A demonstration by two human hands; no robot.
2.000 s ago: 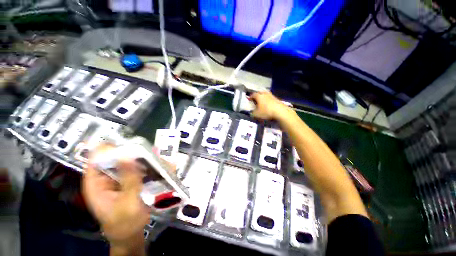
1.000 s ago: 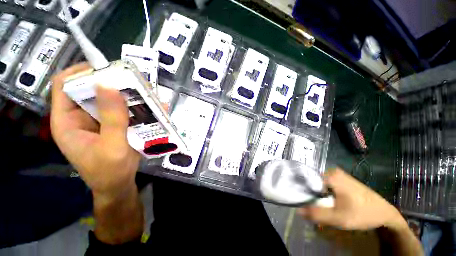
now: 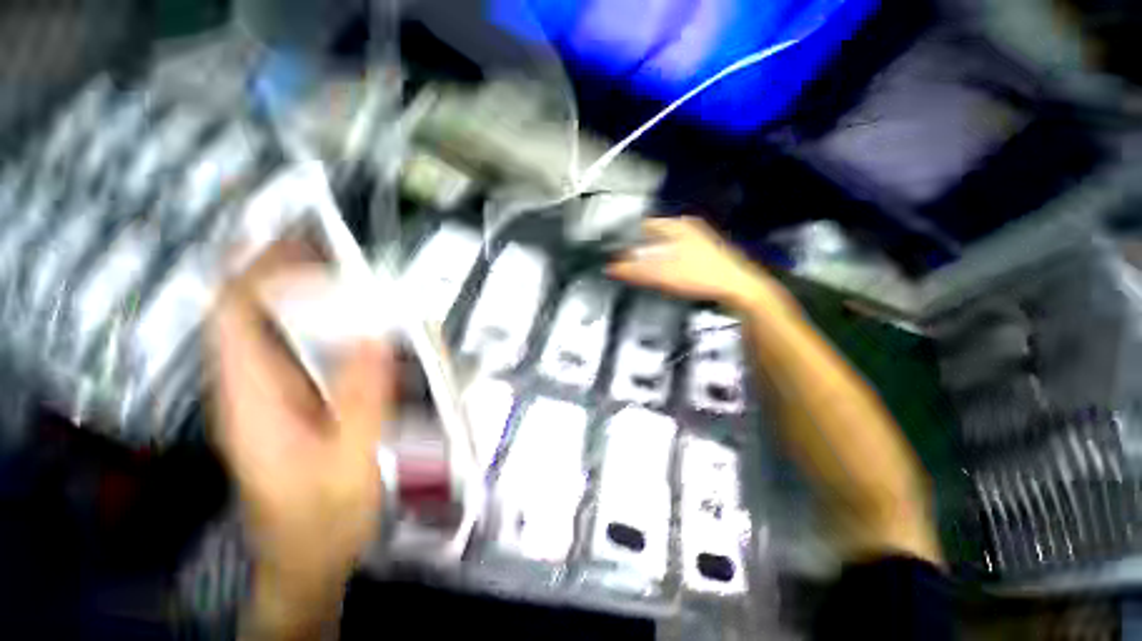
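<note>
The frame is blurred. My left hand (image 3: pixel 294 413) is shut on white electronic units (image 3: pixel 301 213), held above the left end of the near blister tray; a red part shows at their lower end. My right hand (image 3: pixel 683 261) reaches to the back edge of that tray, at the pale head of the white barcode scanner (image 3: pixel 610 215); whether the fingers still grip it is not clear. The blister tray (image 3: pixel 589 586) holds two rows of white units with dark ovals. A thin white cable (image 3: pixel 664 110) runs from the scanner up across the monitor.
A bright blue monitor (image 3: pixel 701 50) stands at the back, with a darker screen (image 3: pixel 933 119) to its right. Another filled tray lies at left, blurred. Stacked clear trays (image 3: pixel 1052 501) stand at right. A pale mouse-like object (image 3: pixel 827 257) lies below the screens.
My right hand has moved with the scanner from the tray's near right side to behind the tray. My left hand still holds the units. The view has tilted up to the monitors.
</note>
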